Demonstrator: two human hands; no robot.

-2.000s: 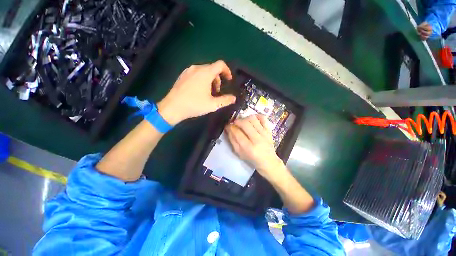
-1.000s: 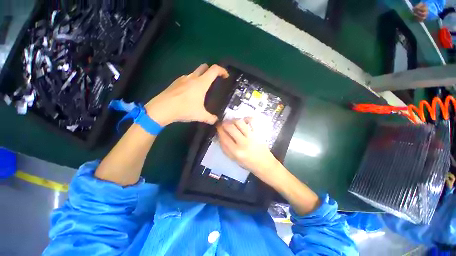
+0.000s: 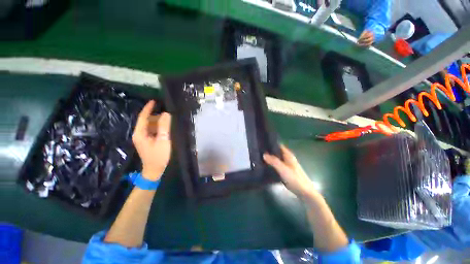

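The black carrier tray (image 3: 185,154) is tilted and slightly blurred in the middle of the view, over the bench and the white edge strip. In it lies the open device unit (image 3: 224,136), a silver-white rectangle with the mainboard (image 3: 196,93) at its far end and a yellow sticker (image 3: 209,89) on the board. My right hand (image 3: 291,170) grips the tray's lower right edge, thumb on the rim. My left hand (image 3: 154,142) is beside the tray's left edge, fingers curled and apart; I see nothing in it. A blue strap (image 3: 143,181) is on my left wrist.
The parts bin (image 3: 87,149) with heaped strips is at left. More black trays with units (image 3: 252,54) lie on the green conveyor beyond the white strip (image 3: 296,108). The orange air gun (image 3: 350,134) and stacked clear trays (image 3: 402,180) are at right. A person's hand (image 3: 366,38) shows far right.
The carrier tray has moved away from my body and turned upright in view. My right hand has gone from the unit to the tray's right edge. My left hand has moved down. The camera view has shifted.
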